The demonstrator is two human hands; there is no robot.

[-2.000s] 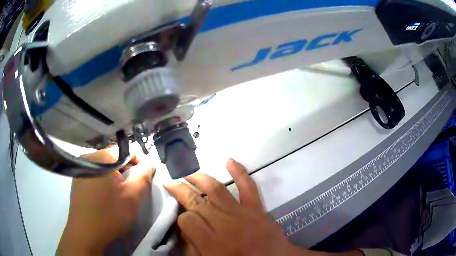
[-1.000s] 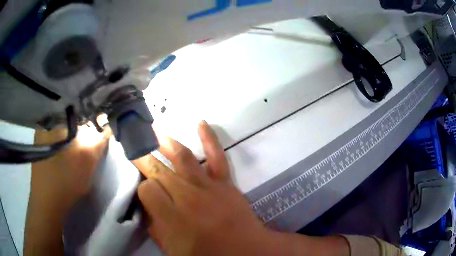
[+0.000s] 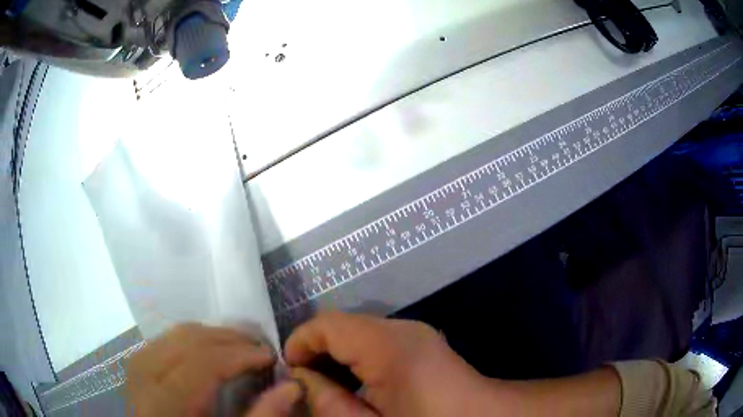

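Observation:
A pale fabric panel (image 3: 175,261) runs from under the machine head down over the table's front edge. My left hand (image 3: 200,370) is blurred and grips the panel's near end at the bottom of the view. My right hand (image 3: 383,366) pinches the fabric edge just beside it, fingertips close to the left hand's. The grey attachment (image 3: 201,45) of the machine sits above the panel's far end. The needle area is washed out by bright light.
The white bed plate (image 3: 342,89) has a dark seam line. A grey ruler strip (image 3: 456,195) runs along the front edge. Black scissors handles (image 3: 623,28) lie at the upper right. Dark fabric (image 3: 521,301) hangs below the edge, with blue basket parts (image 3: 717,163) at far right.
Both hands have moved from beside the needle area down to the front edge, at the fabric's near end. The view has shifted, so the machine head shows less and more of the panel is visible.

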